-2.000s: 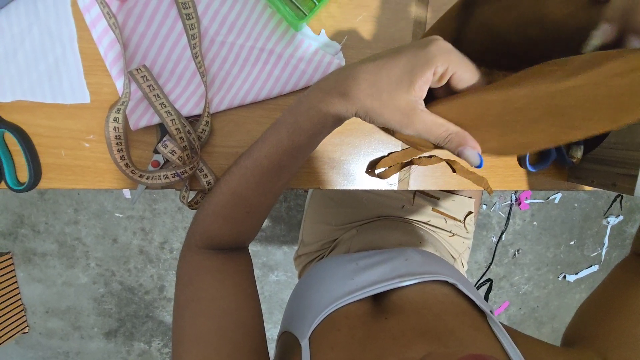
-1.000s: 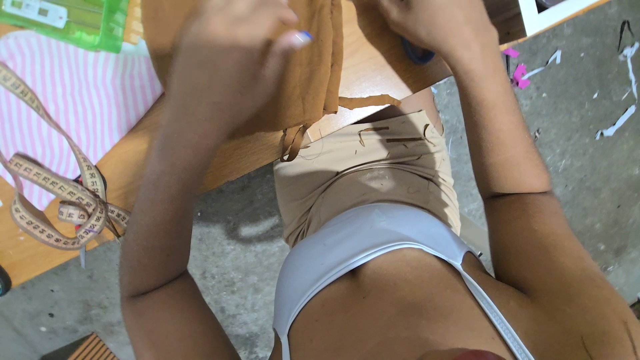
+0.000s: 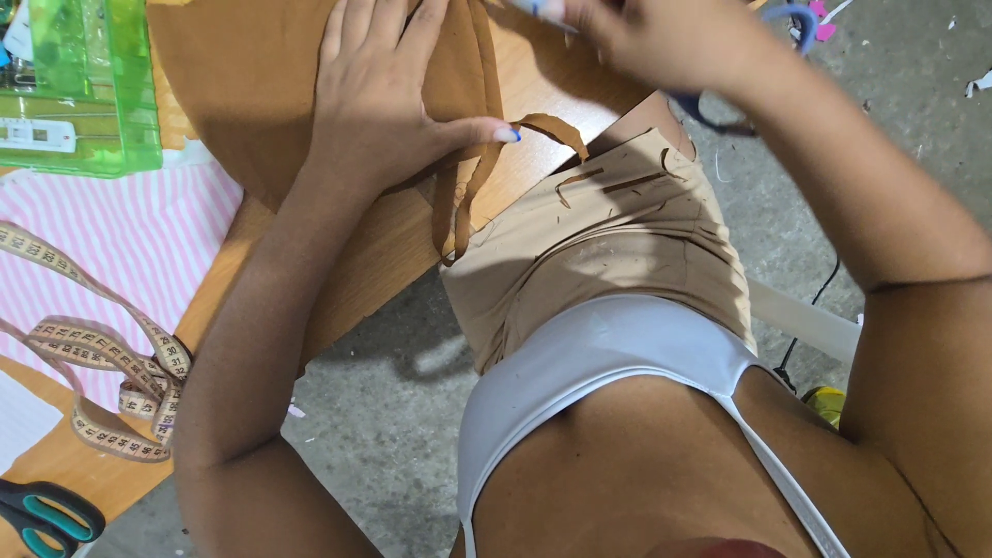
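My left hand (image 3: pixel 380 101) lies palm down on brown fabric (image 3: pixel 232 85) spread over the table, thumb stretched out to the right. Its thumb tip touches the cloth's right edge, where a narrow brown strip (image 3: pixel 554 128) curls out. Another loop of that strip (image 3: pixel 444 209) hangs at the table edge. My right hand (image 3: pixel 659 39) is at the upper right above the table edge, its fingers blurred and partly cut off by the frame. Blue-grey handle loops (image 3: pixel 701 116), apparently of scissors, show beside and below it; whether the hand grips them I cannot tell.
A green transparent box (image 3: pixel 139 93) stands upper left, by pink-striped fabric (image 3: pixel 186 201). A tape measure (image 3: pixel 101 341) lies looped there. Black-and-teal scissors (image 3: pixel 58 515) are at the lower left on the wooden table (image 3: pixel 372 287). Brown scraps (image 3: pixel 632 182) lie on the beige shorts.
The brown fabric, raised at the right two seconds ago in my left hand, now lies on the table under that hand. My right hand has come into fuller view. The view has turned.
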